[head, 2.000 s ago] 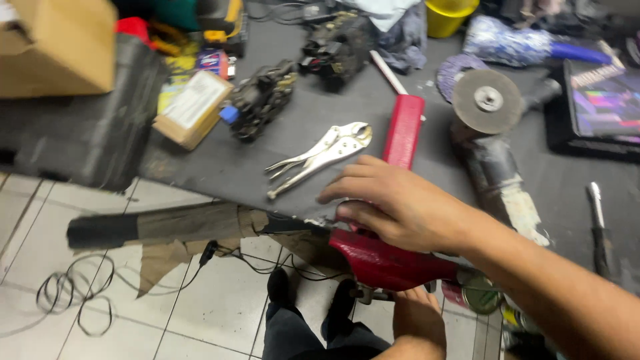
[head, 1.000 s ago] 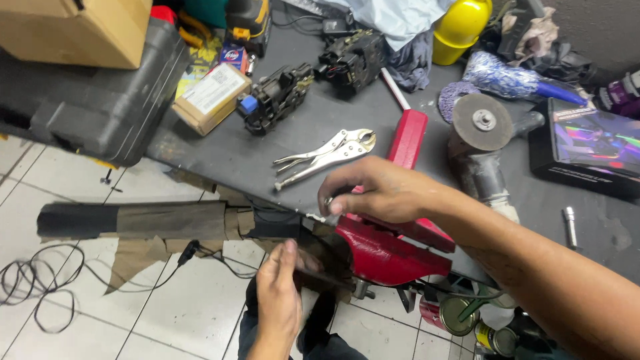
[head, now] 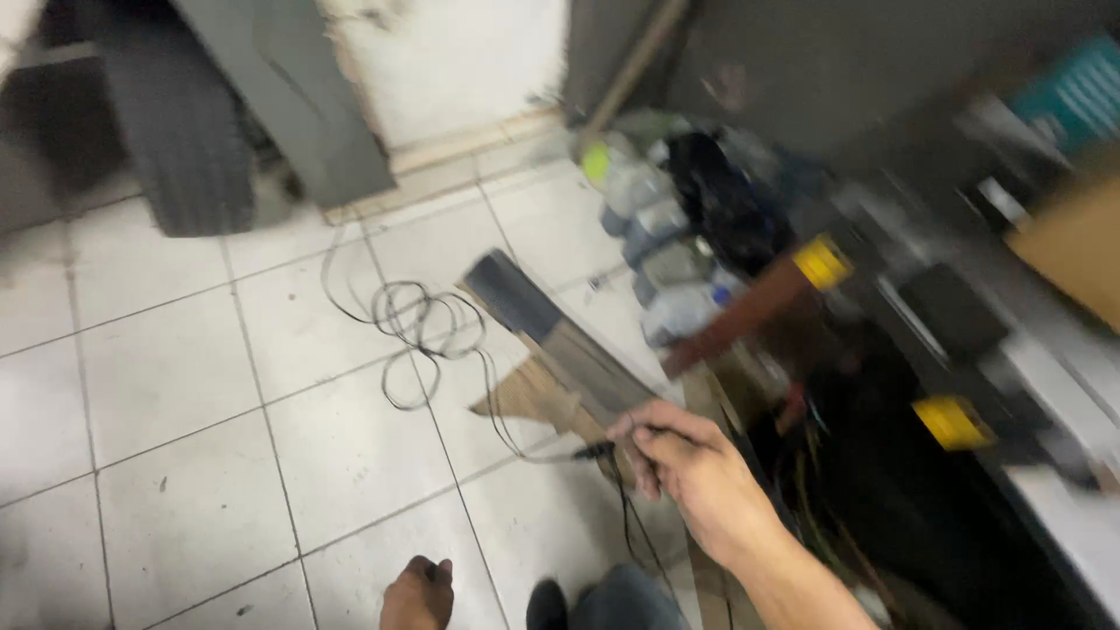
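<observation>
My right hand (head: pixel 678 455) is at the centre right, fingers curled, in front of the near end of a long dark grey and brown strip (head: pixel 569 346). Whether it touches or holds anything is unclear. Low in the view, my left hand (head: pixel 418 595) hangs over the tiled floor with bent fingers; its grip is hidden. A torn piece of cardboard (head: pixel 529 394) lies beside the strip. The thin black cable (head: pixel 424 324) is looped on the tiles, and its black connector (head: pixel 595 451) is close to my right fingertips. The picture is blurred.
At the right runs the dark workbench (head: pixel 1032 350), with a cardboard box (head: pixel 1076 236) and a black case with yellow latches (head: pixel 954 423). Plastic bottles (head: pixel 656 219) and a black bag (head: pixel 722 197) are heaped by the wall. A tire (head: pixel 179 131) stands at upper left.
The view has swung left from the bench top to the floor. My right hand has left the red bench vise; my left hand has also moved away from beside it.
</observation>
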